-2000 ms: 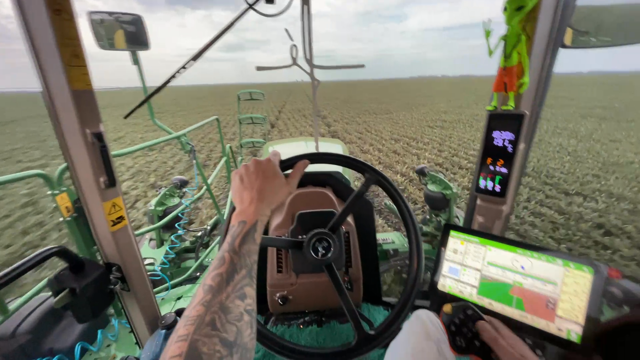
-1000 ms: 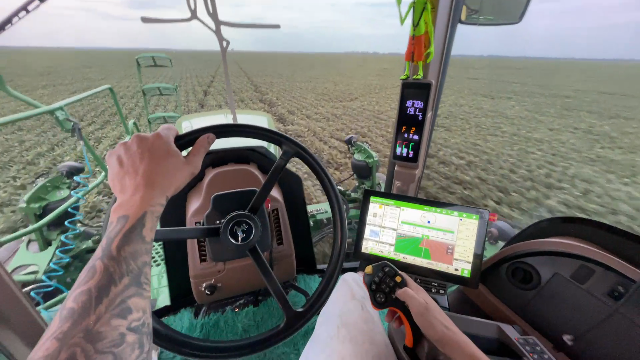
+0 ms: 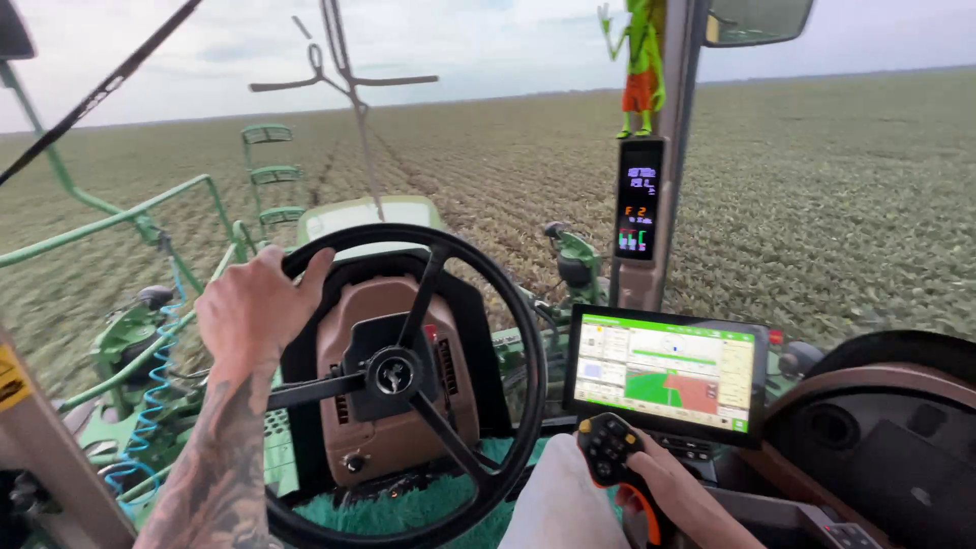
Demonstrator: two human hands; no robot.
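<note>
My left hand (image 3: 259, 301) grips the upper left rim of the black steering wheel (image 3: 526, 328), its thumb lying along the rim; the forearm is tattooed. My right hand (image 3: 656, 473) is wrapped around a black joystick (image 3: 606, 450) with yellow buttons and an orange edge, low at the right; some of its fingers are hidden behind the grip. Just beyond the joystick stands a lit touchscreen monitor (image 3: 667, 374) showing a green and red map. The brown steering column (image 3: 358, 305) is behind the wheel.
A narrow display (image 3: 639, 198) is on the right cab pillar, below a green alien figure (image 3: 640, 72). Outside are green handrails (image 3: 114, 221), the hood (image 3: 370, 213) and crop rows. A teal fluffy mat (image 3: 366, 507) covers the floor. A right armrest console (image 3: 793, 511) sits beside me.
The view has swung right, then partly back left. My left hand stays on the wheel's upper left rim, and my right hand stays on the joystick.
</note>
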